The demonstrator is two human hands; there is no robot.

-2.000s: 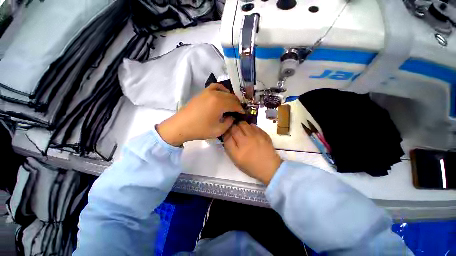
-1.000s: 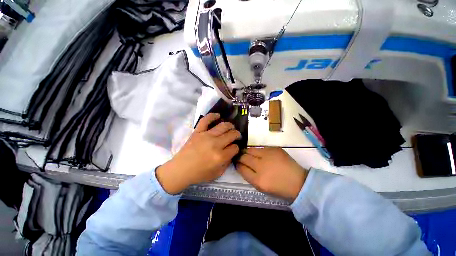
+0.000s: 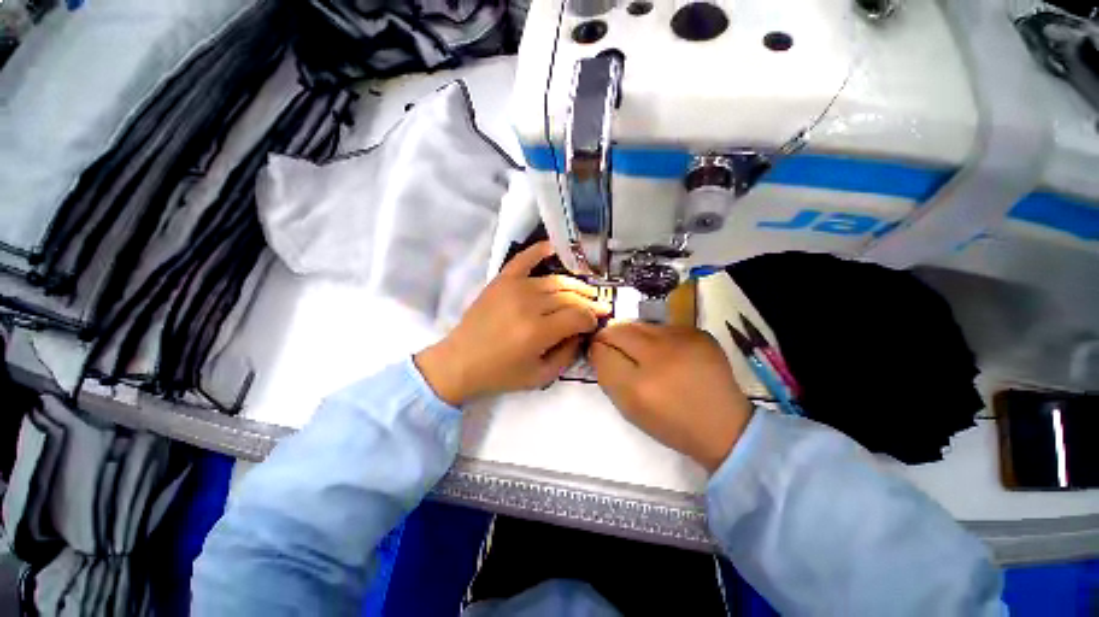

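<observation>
The white panel (image 3: 386, 205) with thin black edges lies left of the needle area. A small black piece (image 3: 521, 251) shows beside it, mostly hidden by my fingers. My left hand (image 3: 518, 325) presses and pinches the black piece just left of the presser foot (image 3: 606, 289). My right hand (image 3: 675, 380) is in front of the foot, with fingertips pinched at the near edge of the piece and close to my left fingers. The sewing machine (image 3: 771, 181) is white with a blue stripe. My fingers hide most of the seam.
A stack of panels (image 3: 145, 157) lies at left; a striped bundle (image 3: 90, 506) hangs below the table edge. At right are a black stack (image 3: 868, 350), snips (image 3: 768, 365) partly beneath it, and a phone (image 3: 1046, 440). A brown-yellow block (image 3: 685, 304) is partly hidden by my right hand.
Since one second ago, both hands have moved up closer to the presser foot, and my right hand now covers part of the block. The camera view has also shifted.
</observation>
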